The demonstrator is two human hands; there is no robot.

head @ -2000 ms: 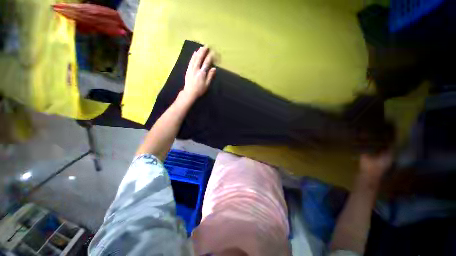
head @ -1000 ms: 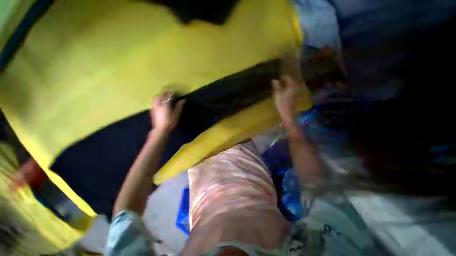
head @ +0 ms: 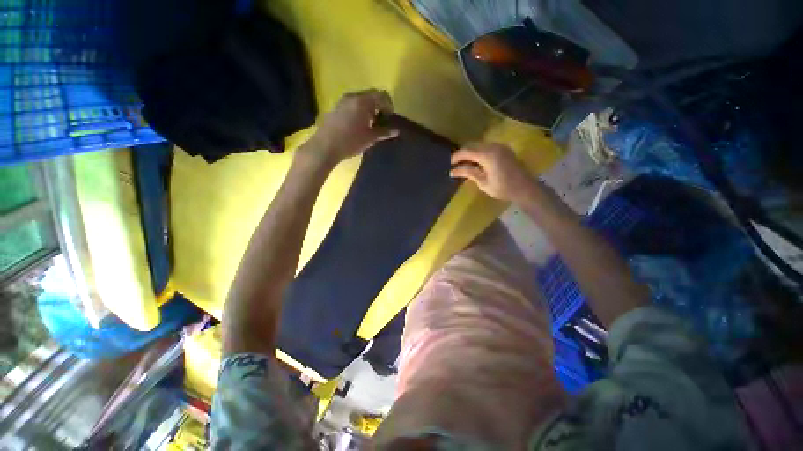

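A black garment [head: 374, 211] lies lengthwise on the yellow table cover [head: 211, 229], its lower end at the table's near left edge. My left hand [head: 357, 123] grips its upper left corner with fingers curled. My right hand [head: 489, 169] pinches its upper right corner. The top edge runs between both hands. The steam iron [head: 521, 75] rests on the grey-blue cloth [head: 440, 13] beyond my right hand, its orange-brown handle showing. Neither hand touches it.
A black garment pile [head: 229, 84] sits at the far left of the table, beside a blue plastic crate [head: 70, 88]. A yellow padded board [head: 114, 238] stands at the left. Clear blue plastic bags [head: 687, 264] and another blue crate [head: 563, 295] are low on the right.
The view has turned to the right, bringing the iron, pile and crate into sight. My hands are now closer together, at the garment's top corners instead of spread along it.
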